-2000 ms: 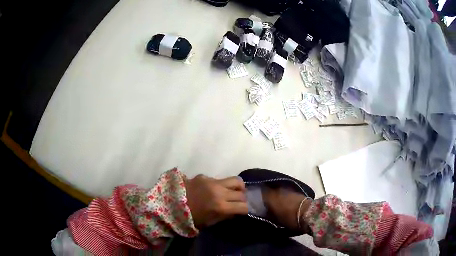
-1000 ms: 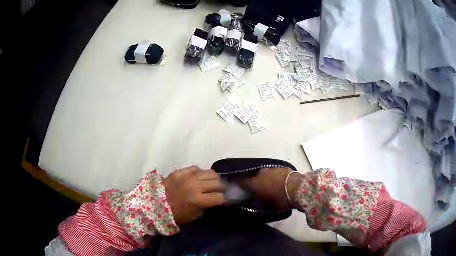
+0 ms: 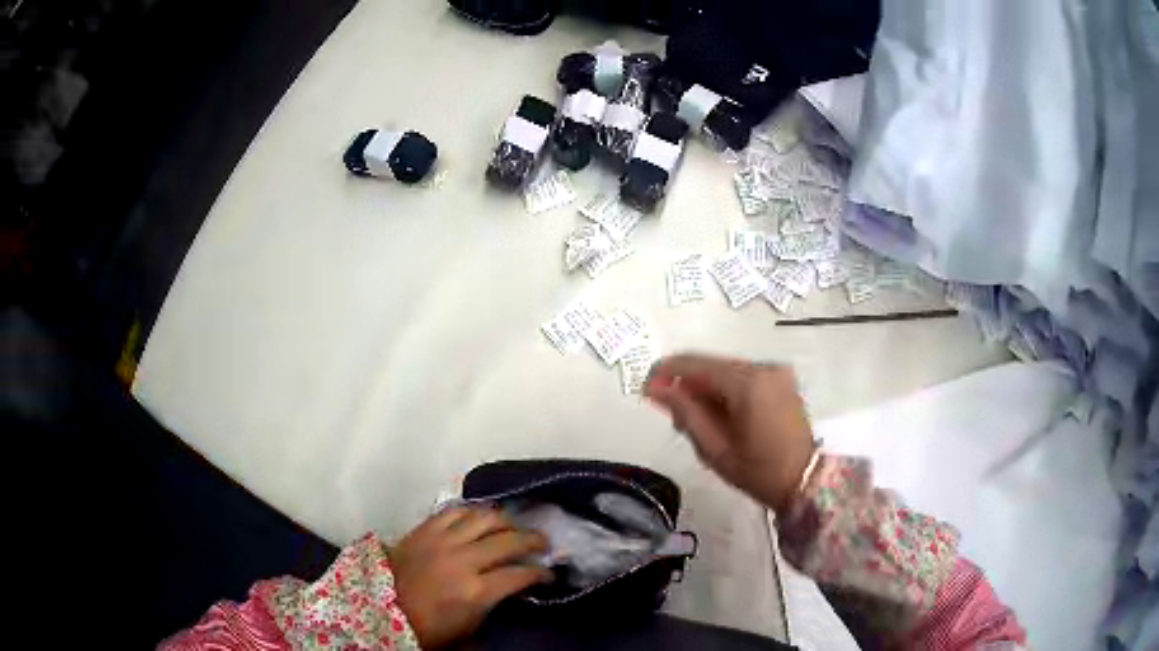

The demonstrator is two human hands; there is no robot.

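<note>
The small black bag point(image 3: 591, 479) lies open at the table's front edge, its silver-edged zip apart. Crumpled pale stuffing paper point(image 3: 591, 544) fills its opening. My left hand point(image 3: 468, 570) grips the bag's left end, fingers over the opening and paper. My right hand point(image 3: 744, 426) is above the table, right of and beyond the bag, fingertips together at a desiccant packet point(image 3: 634, 368); whether they pinch it I cannot tell. More desiccant packets point(image 3: 738, 276) lie scattered beyond.
Rolled black straps with white bands point(image 3: 520, 140) lie at the back; one strap roll point(image 3: 390, 155) lies apart at left. Black bags point(image 3: 775, 51) are behind. A thin dark rod point(image 3: 867, 318), flat white sheets point(image 3: 966, 445) and a heap of stuffing paper point(image 3: 991, 153) are at right.
My right hand has come out of the bag and moved up to the near desiccant packets. The paper inside the bag now shows. My left hand has shifted onto the bag's left end.
</note>
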